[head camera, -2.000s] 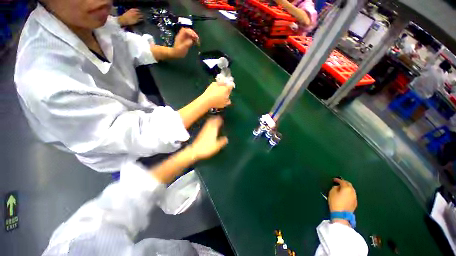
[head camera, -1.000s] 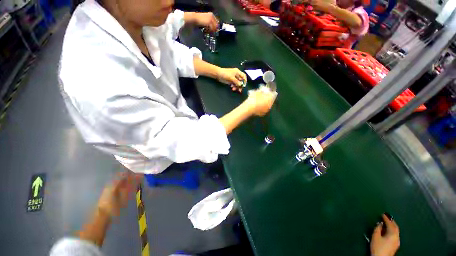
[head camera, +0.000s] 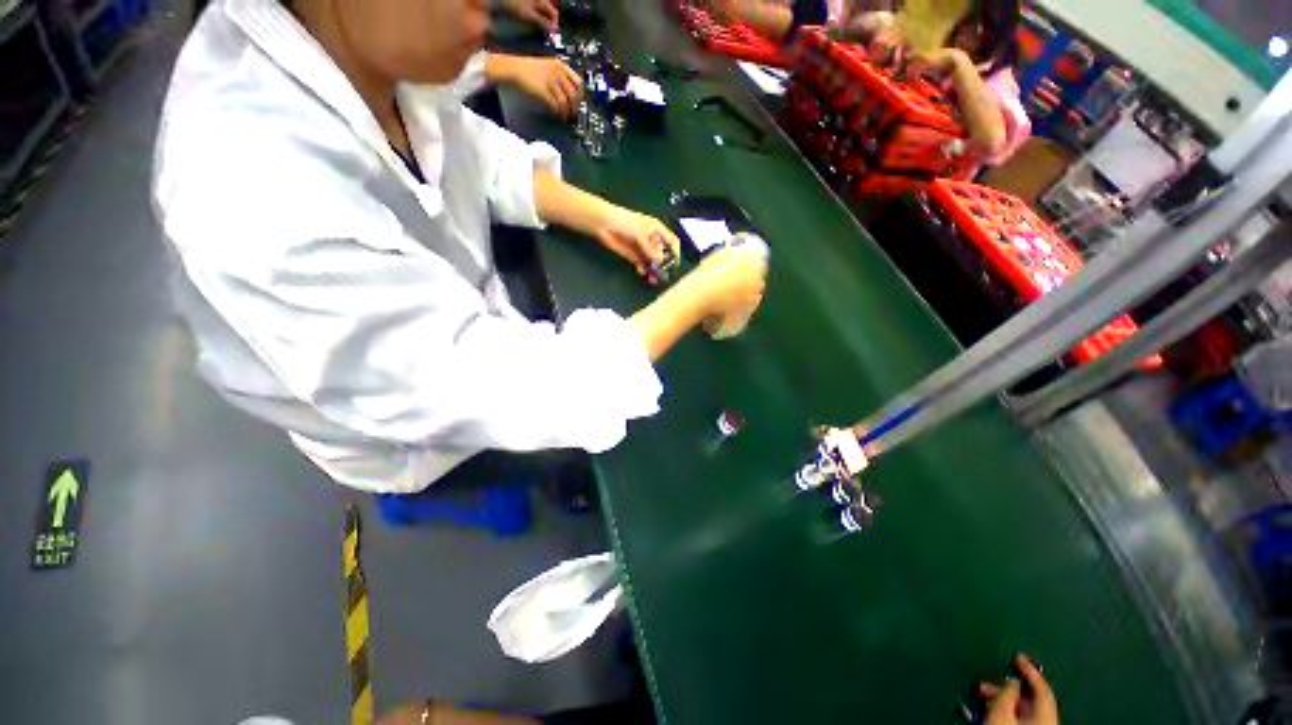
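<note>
My right hand [head camera: 1026, 697] is at the bottom edge, lower right, over the green belt [head camera: 765, 595]. Only its fingers show. Small dark bits lie at its fingertips; I cannot tell whether it grips one. A strip of my left arm [head camera: 461, 714] shows at the bottom edge, with a thin band on it; the hand's fingers are cut off. One small round silver-topped part [head camera: 730, 422] stands apart on the belt. Several similar parts [head camera: 853, 507] cluster at the foot of the metal post, by a white label [head camera: 847, 451].
A person in a white smock [head camera: 383, 283] sits at the left, both hands over the belt, one around a whitish bottle. A metal post [head camera: 1077, 305] slants across the right. Red crates [head camera: 992, 234] stand beyond the belt. A white cloth-like item [head camera: 556, 609] hangs at the belt's near edge.
The view has swung left and up, so my right hand sits lower. My left hand has gone from over the belt's near edge to the bottom edge. The neighbour's hands have shifted slightly.
</note>
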